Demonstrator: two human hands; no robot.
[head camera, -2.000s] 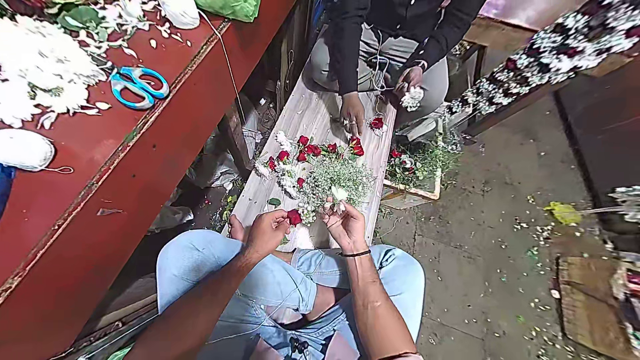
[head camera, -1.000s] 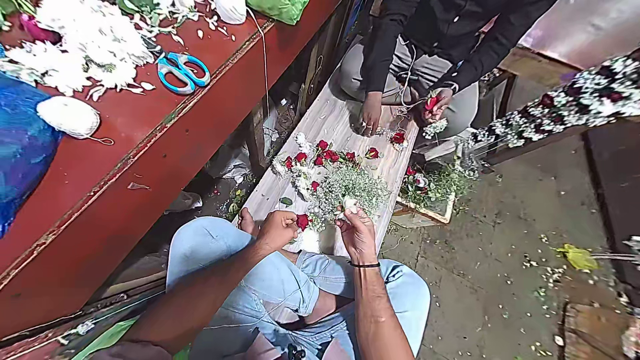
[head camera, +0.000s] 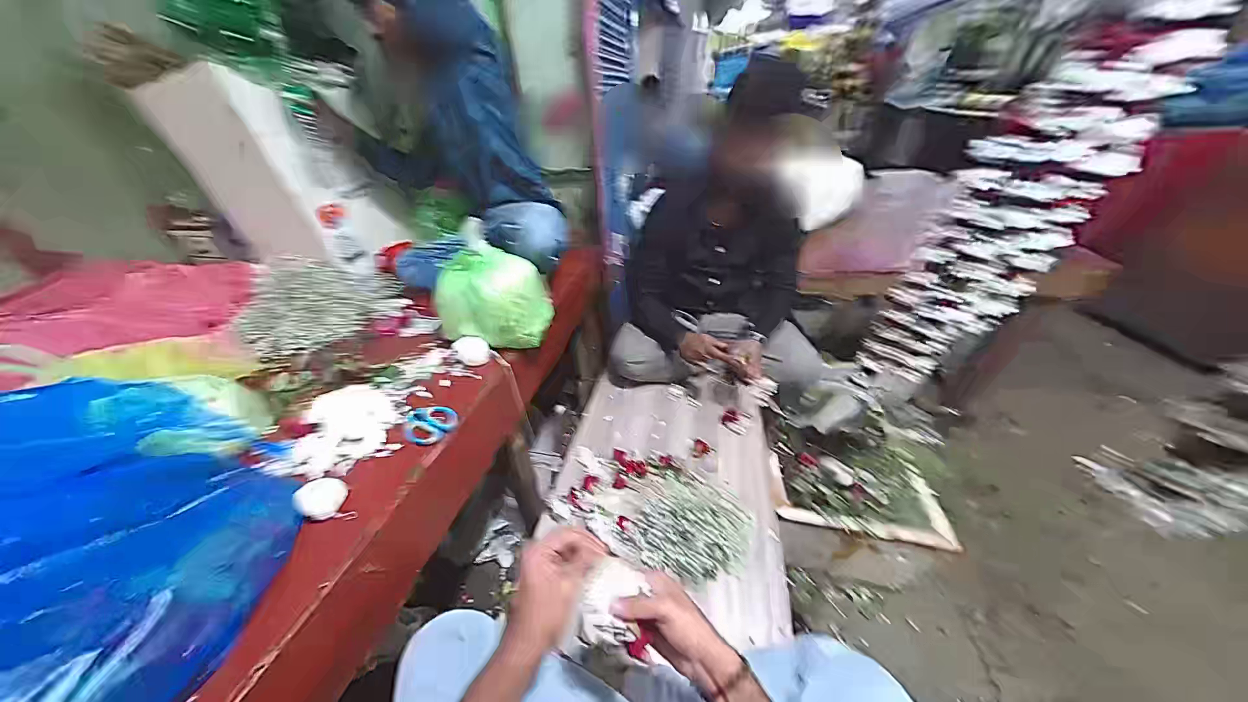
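Observation:
Motion blur softens the view. Low in the middle, my left hand (head camera: 554, 577) is raised beside a clump of white flowers (head camera: 612, 593), its fingertips bent together; whether it pinches anything is unclear. My right hand (head camera: 668, 619) grips the white flowers from the right, with a red bloom (head camera: 639, 645) just below its fingers. Beyond my hands, a heap of baby's breath (head camera: 692, 526) and several red roses (head camera: 632, 463) lie on a pale wooden bench (head camera: 624, 414). Across the bench sits a co-worker whose hands (head camera: 726, 353) are together around something small.
Left, a red table (head camera: 458, 478) holds blue scissors (head camera: 430, 425), a ball of white thread (head camera: 320, 498), white petals (head camera: 346, 429), a green plastic bag (head camera: 494, 295) and blue plastic sheeting (head camera: 127, 526). Right, a frame with greenery (head camera: 868, 483) lies by a hanging flower garland (head camera: 994, 224). Another person (head camera: 478, 117) is behind the table.
The view has swung up strongly, bringing the co-worker's upper body and the background into sight. My hands now have a larger white clump between them; the rose at my left fingers no longer shows there.

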